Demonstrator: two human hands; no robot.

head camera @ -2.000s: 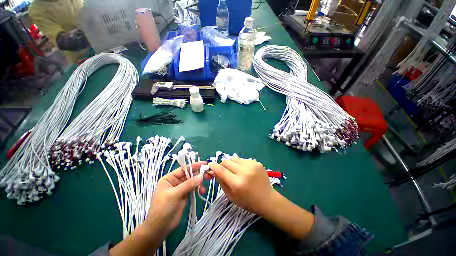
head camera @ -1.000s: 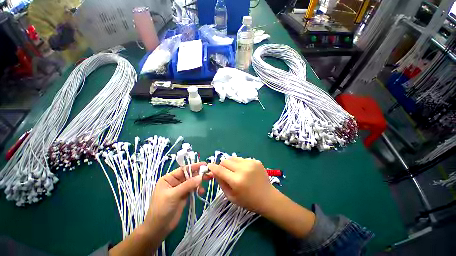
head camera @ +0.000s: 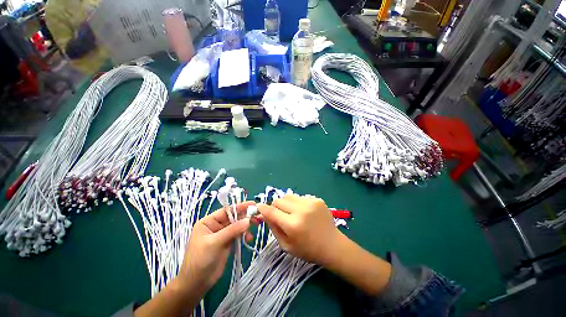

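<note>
My left hand (head camera: 211,244) is shut on a white cable, its thumb and fingers at a small white connector housing (head camera: 252,211). My right hand (head camera: 302,226) has its fingertips at the same connector from the right. A red tool (head camera: 341,214) sticks out to the right from behind my right hand; how it is held is hidden. Loose white cables (head camera: 164,238) fan out to the left of my left hand, and more white cables (head camera: 268,282) run below my right hand. Several white connector ends stand just beyond my fingers.
Looped cable bundles lie at left (head camera: 124,99) and right (head camera: 366,105). Black strips (head camera: 195,146), a small bottle (head camera: 240,122), a black case (head camera: 174,110), white wrap (head camera: 290,105) and blue bins (head camera: 239,91) lie beyond. A red stool (head camera: 448,139) stands right; a person (head camera: 71,31) is back left.
Both hands stay at the connector with almost no movement. The whole view has shifted very slightly. Nothing has visibly been taken hold of or let go.
</note>
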